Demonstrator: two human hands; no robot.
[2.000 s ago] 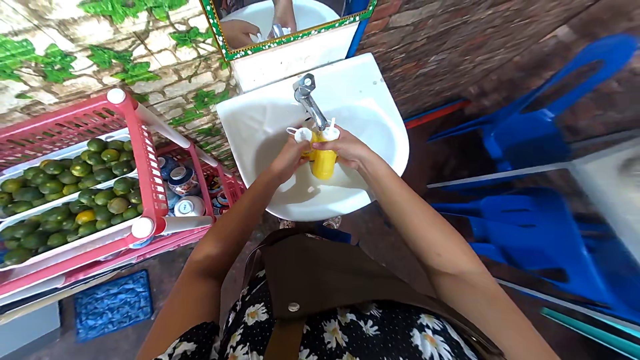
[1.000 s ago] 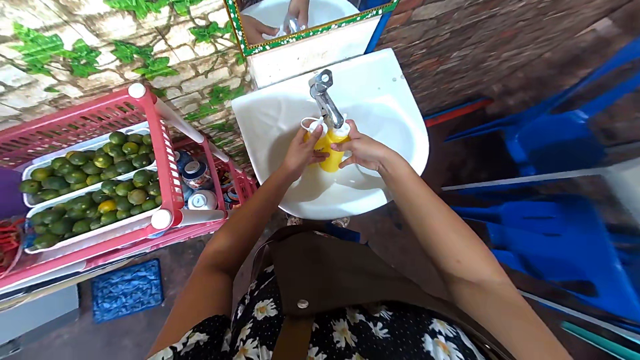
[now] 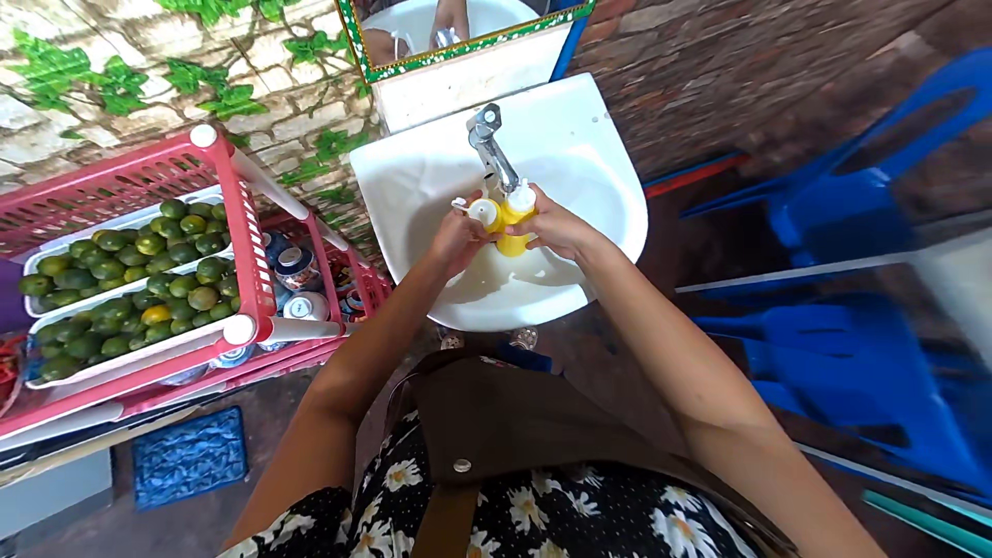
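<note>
Two yellow plastic bottles with white tops are held side by side over a white ceramic washbasin (image 3: 612, 194). My left hand (image 3: 457, 239) grips the left bottle (image 3: 484, 213), whose white lid faces up with a small white loop or cap at its left. My right hand (image 3: 554, 225) is closed around the right bottle (image 3: 513, 242), which has a white cap with a nozzle. Right above them is the spout of a chrome faucet (image 3: 492, 147). Whether water runs is hard to tell. The fingers partly hide both bottles.
Left of the basin stands a pink plastic rack (image 3: 246, 225) with trays of green citrus fruits (image 3: 116, 260) and lidded jars (image 3: 298, 271) below. A green-framed mirror (image 3: 473, 46) is above the basin. Blue plastic chairs (image 3: 845, 364) stand at right, and a blue mat (image 3: 190, 457) lies on the floor.
Both hands stay over the basin with the yellow bottles. The fingers have shifted a little around them, and the bottles sit close together under the spout. The view has shifted slightly.
</note>
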